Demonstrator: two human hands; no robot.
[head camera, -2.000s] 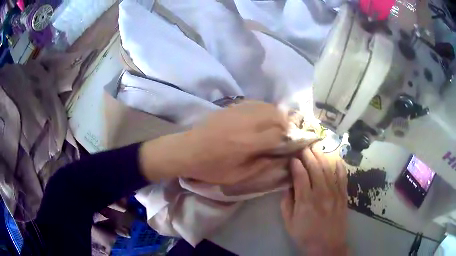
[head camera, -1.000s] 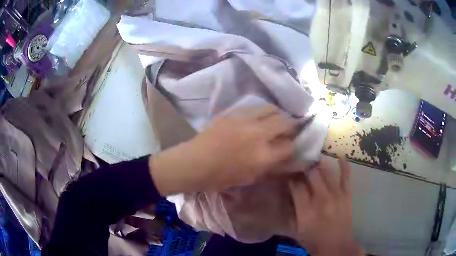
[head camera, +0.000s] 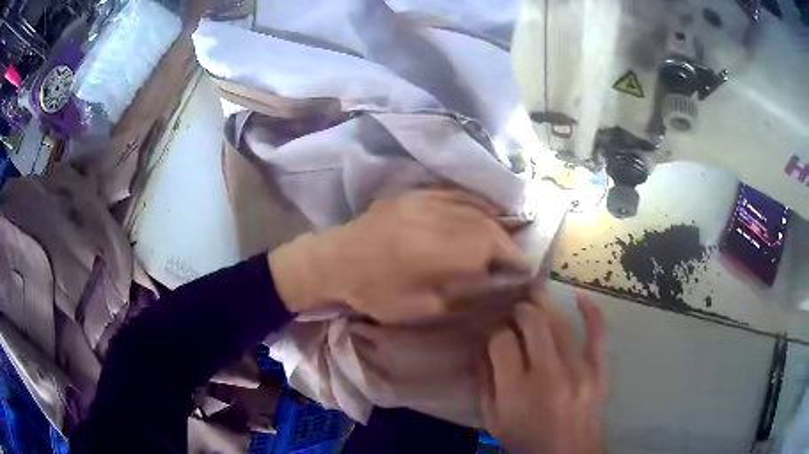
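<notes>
The garment (head camera: 328, 168), pale lilac-white with brown-beige parts, lies bunched on the machine table and hangs over its front edge. My left hand (head camera: 412, 257) is on the garment left of the needle area, its fingers bent and pinching a fold of the cloth. My right hand (head camera: 545, 377) is at the garment's right edge near the table front, slightly blurred, its fingertips on the cloth and thumb raised. The white sewing machine head (head camera: 568, 71) stands at the right. The needle area (head camera: 568, 182) glares under the lamp, just beyond the cloth edge.
Dark specks (head camera: 665, 257) lie right of the needle area. A smartphone (head camera: 756, 235) and a thin black tool (head camera: 773, 386) lie at the right. A brown cloth heap (head camera: 66, 257) is at left, a plastic-wrapped bundle (head camera: 129, 62) and purple spool (head camera: 58, 89) upper left. Blue crates (head camera: 306, 426) show below.
The garment has come away from the needle area toward me, and its upper part is folded over. Both hands have moved slightly down with it. The view has shifted.
</notes>
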